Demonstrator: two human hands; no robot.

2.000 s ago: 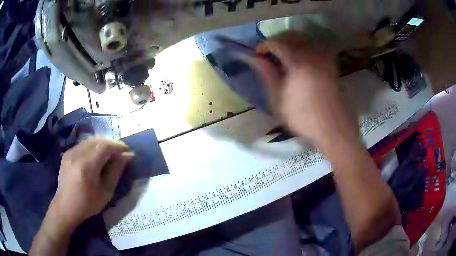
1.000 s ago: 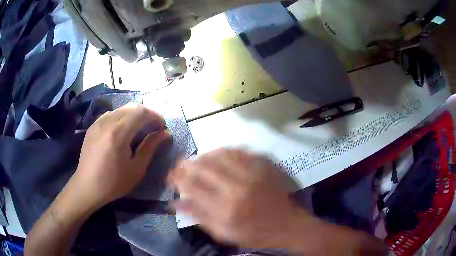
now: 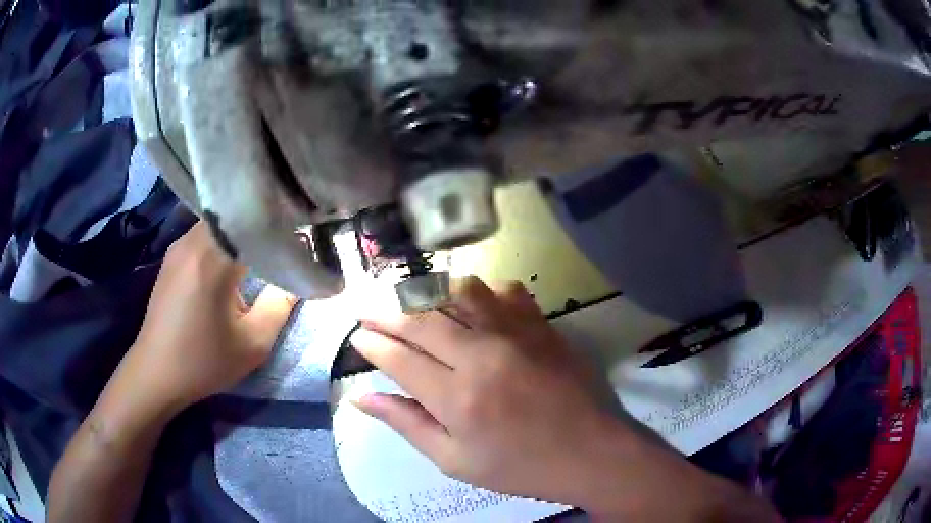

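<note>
A pale grey-blue garment panel [image 3: 281, 460] with a dark band lies left of and below the needle area of the sewing machine [image 3: 352, 245]. My left hand [image 3: 194, 332] is on the panel left of the needle, thumb against the cloth, with some fingertips hidden by the machine head. A small dark piece [image 3: 352, 358] lies at the panel's right edge. My right hand [image 3: 480, 383] is palm down, fingertips beside the dark piece and close under the machine head. The needle and presser foot are mostly hidden and washed out by the lamp.
Black thread snips [image 3: 702, 334] lie right of my right hand. A grey-blue rounded cloth tongue [image 3: 664, 245] with a dark band lies under the machine arm. A red basket [image 3: 898, 409] with dark cloth is at lower right. Bunched dark cloth [image 3: 61, 255] fills the left side.
My right hand has moved up and in to the needle area. My left hand and the panel are closer to the needle. The view has shifted, so the machine head appears larger and lower.
</note>
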